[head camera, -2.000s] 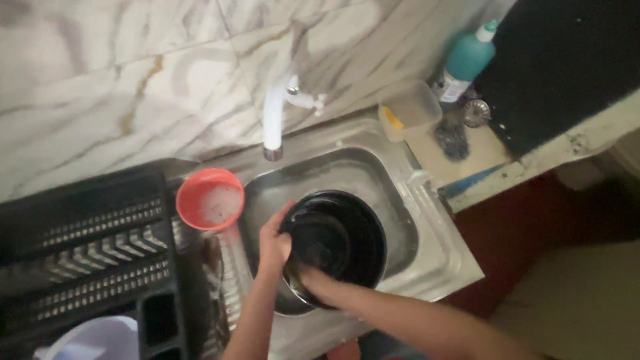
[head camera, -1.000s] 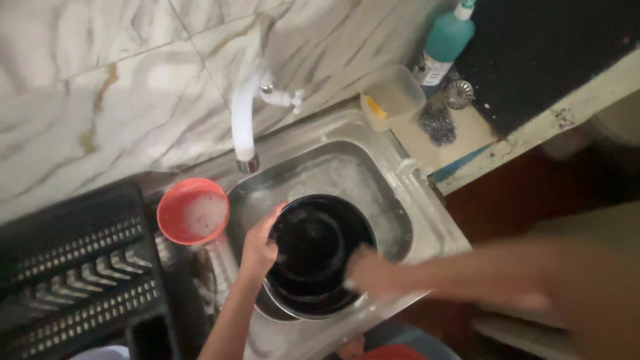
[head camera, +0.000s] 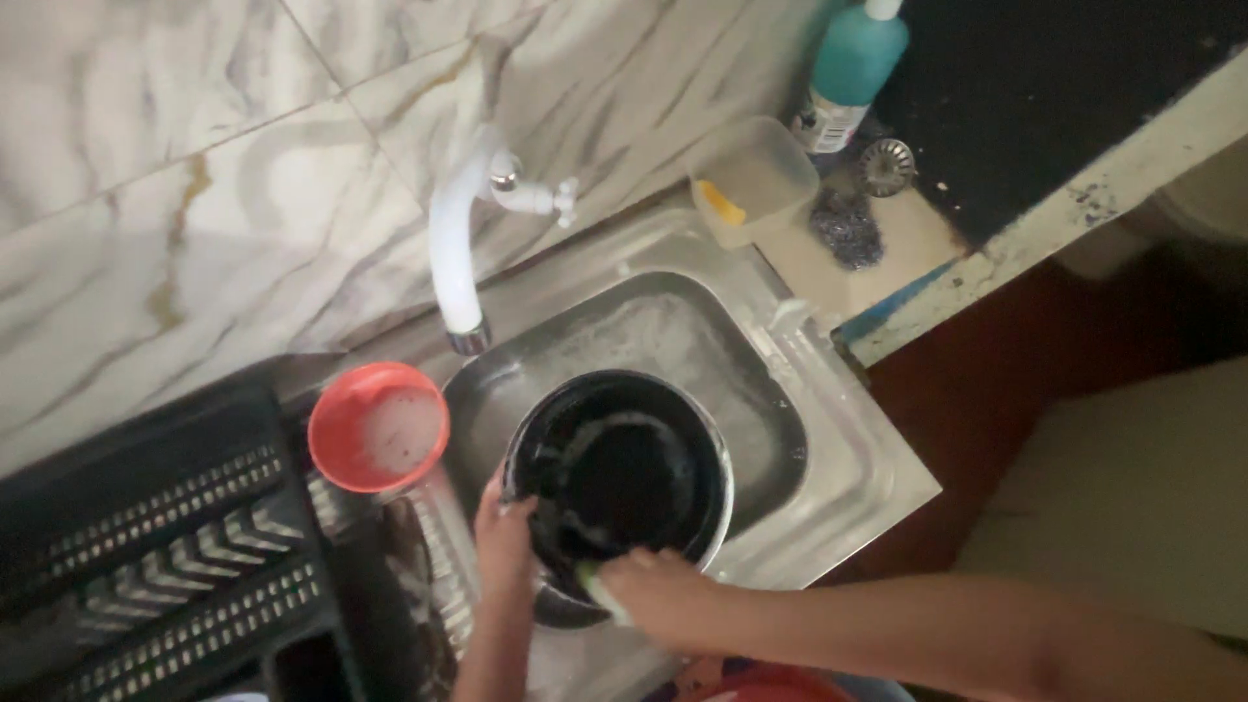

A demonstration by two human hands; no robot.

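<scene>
A black pot [head camera: 624, 478] with soapy streaks inside is tilted over the stainless steel sink basin [head camera: 770, 419]. My left hand [head camera: 507, 536] grips its left rim, thumb on the inner side. My right hand [head camera: 653, 595] is at the pot's near rim, fingers closed on a small pale green and white scrubbing pad [head camera: 603, 590], partly hidden by the hand. Part of another dark round vessel [head camera: 565, 609] shows beneath the pot. To the left of the basin stands a red plastic bowl [head camera: 380, 429] with foamy liquid in it.
A white faucet [head camera: 455, 253] rises behind the basin. Black dish rack [head camera: 185, 565] at left. On the back right ledge are a clear plastic tub [head camera: 770, 180] holding a yellow piece, a steel wool scrubber [head camera: 846, 229], a metal sink strainer [head camera: 886, 168] and a teal bottle [head camera: 856, 63].
My right hand has moved from the pot's right side to its near rim, and the pad now shows. My left hand stays on the left rim.
</scene>
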